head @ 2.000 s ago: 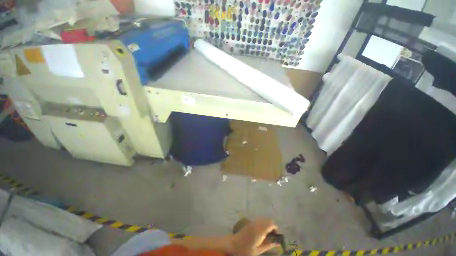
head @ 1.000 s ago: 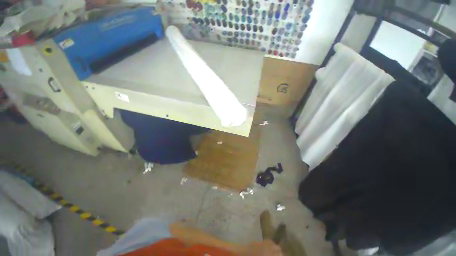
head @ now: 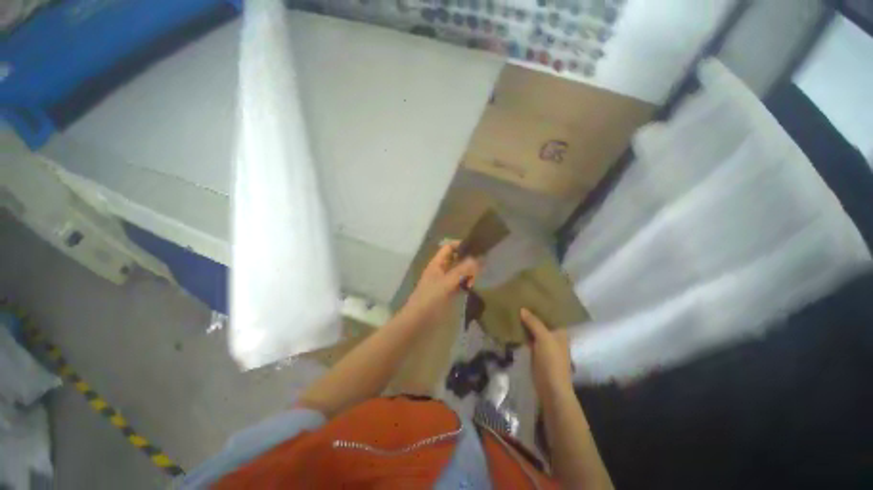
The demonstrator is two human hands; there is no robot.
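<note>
A khaki fabric piece (head: 536, 299) is held up in the air over the floor, between my two hands. My right hand (head: 546, 340) grips its lower edge with the thumb on top. My left hand (head: 442, 279) is at its left side and grips a narrow darker brown fabric strip (head: 485, 233) that points up and right. Something small and dark is also at my left fingers; I cannot tell what. The fingers under the cloth are hidden.
A white roll (head: 279, 191) lies on the pale machine bed (head: 383, 124) at left and sticks out over its front edge. A cardboard sheet (head: 565, 124) stands below the thread wall (head: 536, 38). White cloth (head: 708, 220) and black cloth (head: 756, 402) hang at right. Dark scraps (head: 476, 371) lie on the floor.
The view has moved closer to the machine bed and cardboard. Both hands are now up in the middle; before, one hand with brownish cloth showed low at the bottom edge.
</note>
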